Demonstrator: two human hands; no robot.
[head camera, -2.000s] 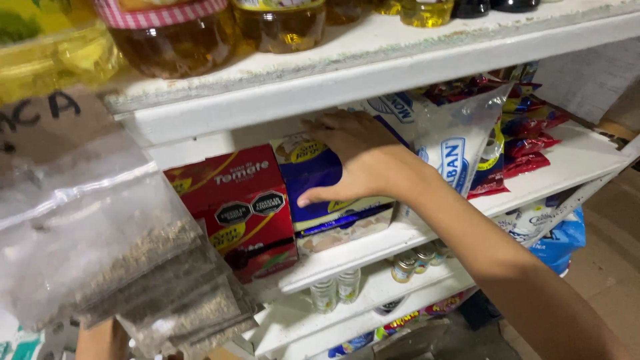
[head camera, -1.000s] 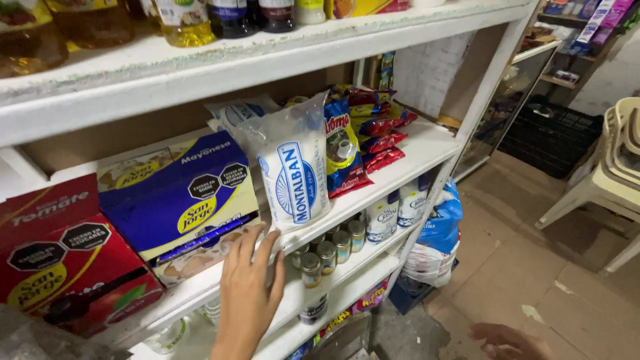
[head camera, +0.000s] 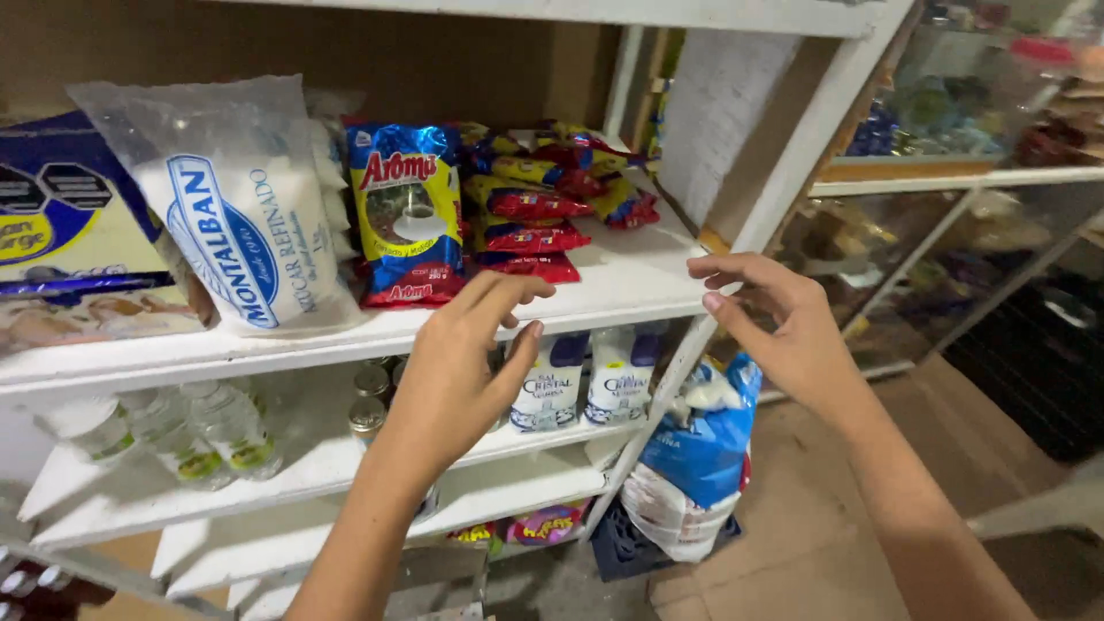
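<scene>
My left hand (head camera: 470, 371) is empty with fingers apart, just in front of the white shelf edge (head camera: 621, 306), near the upright Aroma coffee bag (head camera: 405, 216). My right hand (head camera: 780, 332), also empty, hovers by the shelf's right post with fingers curved and apart. Left of the coffee stands a clear plastic bag of Montalban refined sugar (head camera: 250, 233). Small red and yellow packets (head camera: 535, 203) lie stacked to the right of the coffee. A blue and cream San Jorge carton (head camera: 78, 233) sits at the far left.
The lower shelf holds clear bottles (head camera: 228, 431), small jars or cans (head camera: 368, 410) and white salt packs (head camera: 548, 384). A blue and white sack (head camera: 699, 457) stands on a dark crate (head camera: 617, 539) beside the shelf post (head camera: 776, 164). A glass-fronted display case (head camera: 897, 185) is at the right.
The view has swung right along the shelf. My left hand has risen from low at the shelf edge to in front of the coffee, and my right hand has come up by the post.
</scene>
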